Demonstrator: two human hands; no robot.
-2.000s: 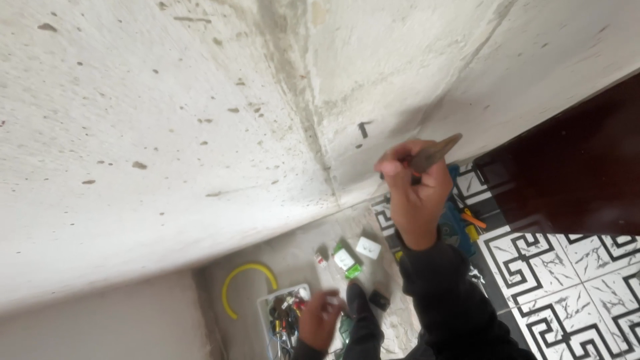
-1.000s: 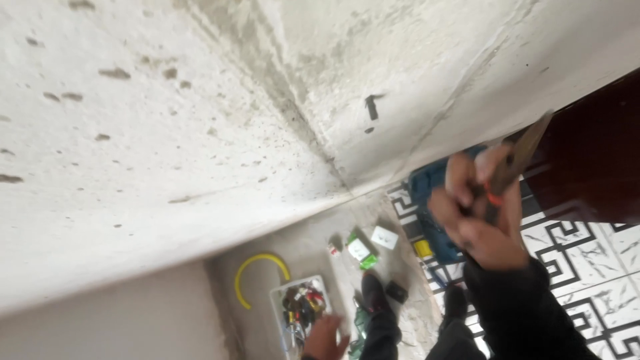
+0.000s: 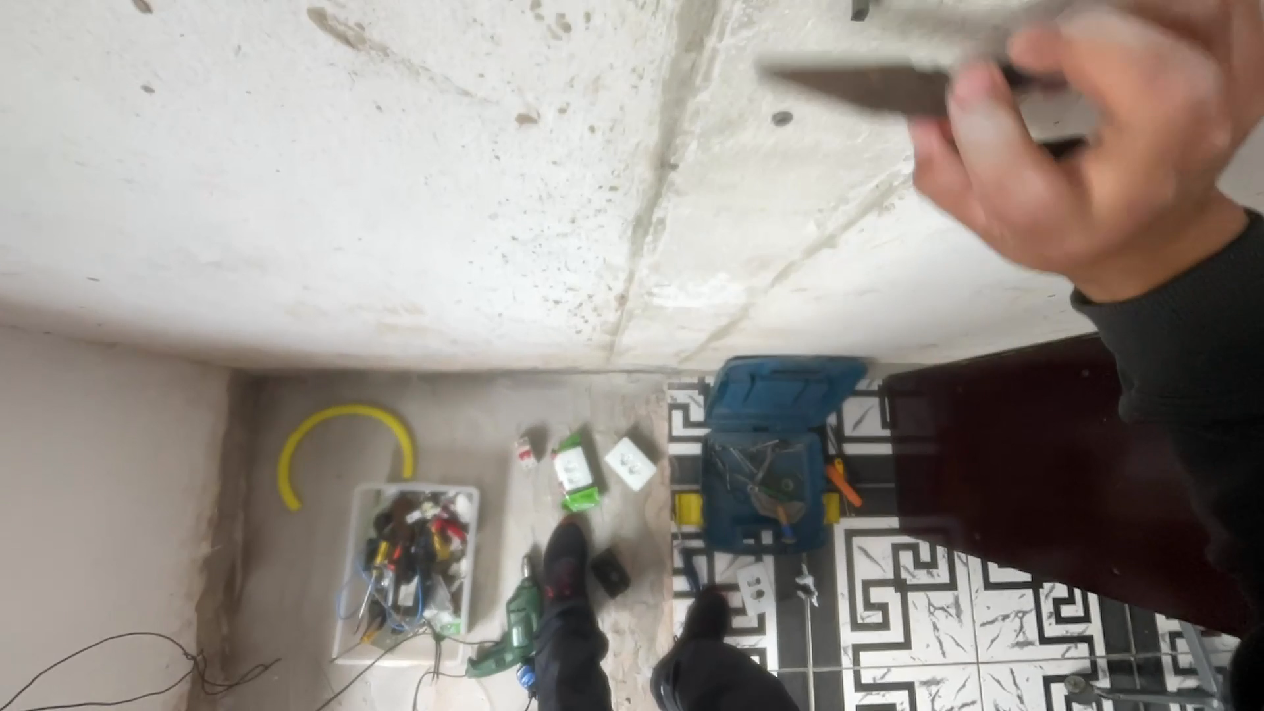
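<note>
My right hand (image 3: pixel 1096 148), in a dark sleeve, is raised at the upper right in front of the wall. Its fingers are closed on a dark pointed tool (image 3: pixel 859 87), whose blurred tip points left; its exact kind cannot be told. Near that tip, the pale plaster wall (image 3: pixel 474 197) has a small dark hole (image 3: pixel 782 118), with a dark stub (image 3: pixel 859 10) above it at the frame's top edge. My left hand is out of view.
Below, on the floor, are a plastic bin (image 3: pixel 477 553) of tools, a yellow hose (image 3: pixel 346 408), a green power drill (image 3: pixel 515 627), a white socket plate (image 3: pixel 630 464), a green package (image 3: pixel 583 497) and an open blue toolbox (image 3: pixel 711 494). A dark red panel (image 3: pixel 1017 474) stands at right.
My left hand, over the bin before, has left the view. The tool in my right hand pointed up and right; now it points left. The view has shifted, showing more of the floor.
</note>
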